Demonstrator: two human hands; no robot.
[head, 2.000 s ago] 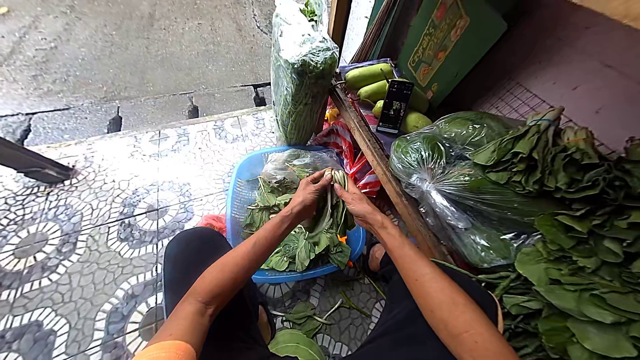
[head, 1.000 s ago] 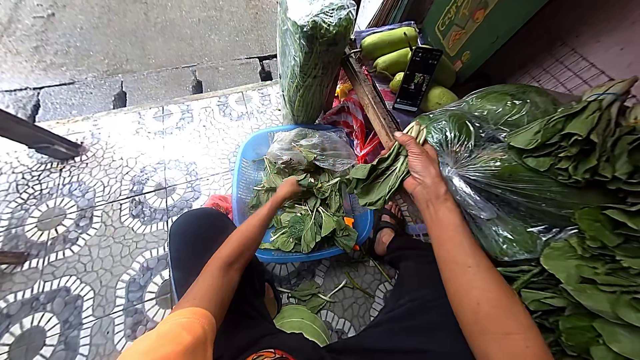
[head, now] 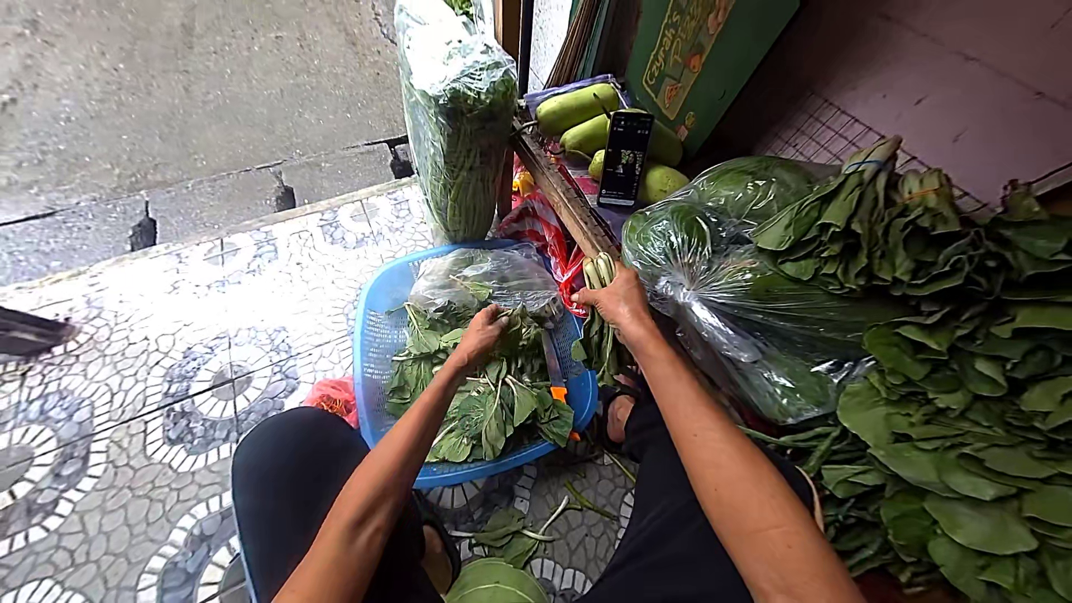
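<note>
My right hand (head: 618,303) grips a small bunch of leafy greens (head: 600,339) by its pale stems, just outside the right rim of a blue plastic basket (head: 368,394). My left hand (head: 484,335) is over the leafy greens (head: 494,410) in the basket, its fingers bent at the leaves; whether it grips a stem cannot be made out. A knife with an orange handle (head: 559,393) lies among the leaves at the basket's right side. A clear plastic bag (head: 486,280) covers the back of the heap.
A tall plastic bag of greens (head: 459,142) stands behind the basket. To the right are a wooden plank (head: 563,197), a phone (head: 626,159) on green gourds (head: 578,109), a clear bag of green vegetables (head: 745,285) and bundled leaves (head: 963,486). Loose leaves (head: 502,536) lie on the tiled floor.
Two seconds ago both hands were together at the stems over the basket. They have since parted, the right hand to the right with the bunch, whose stems now point up.
</note>
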